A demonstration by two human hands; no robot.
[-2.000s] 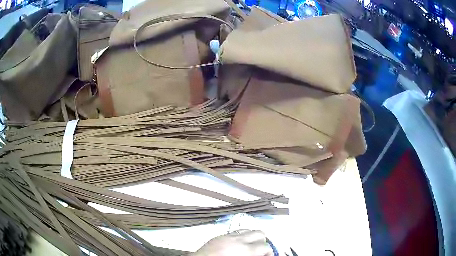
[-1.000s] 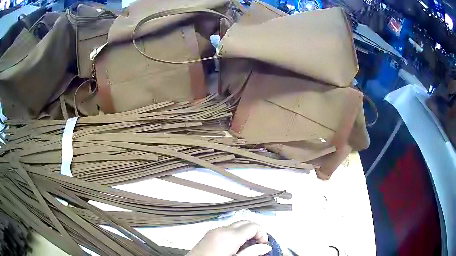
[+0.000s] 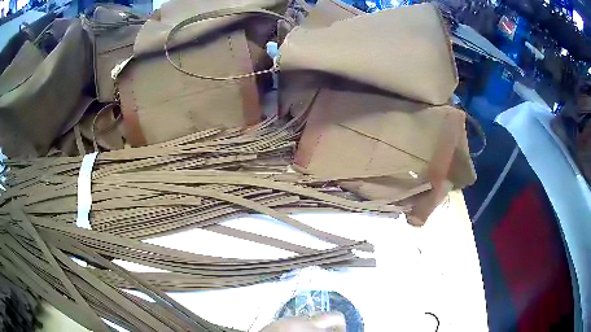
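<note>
One of my hands [image 3: 304, 323] shows at the bottom edge, mostly cut off; its fingers lie at the near side of a round dark item in shiny clear wrap [image 3: 324, 305]. Which hand it is and its grip cannot be told. Loose brown straps [image 3: 214, 266] lie on the bright white sheet [image 3: 415, 279] behind and left of the hand. A strap bundle [image 3: 168, 188] lies farther back with a white band [image 3: 85, 191] around it. No other hand is in view.
Brown handbags [image 3: 376, 58] are heaped behind the straps, one with a thin looped handle [image 3: 170, 55]. A small dark curved scrap [image 3: 433, 319] lies on the sheet at lower right. A white-covered table [image 3: 551, 168] with red beneath stands to the right.
The hand has moved down towards the bottom edge, and the round wrapped item now shows more fully. The view has shifted slightly. The straps look unchanged.
</note>
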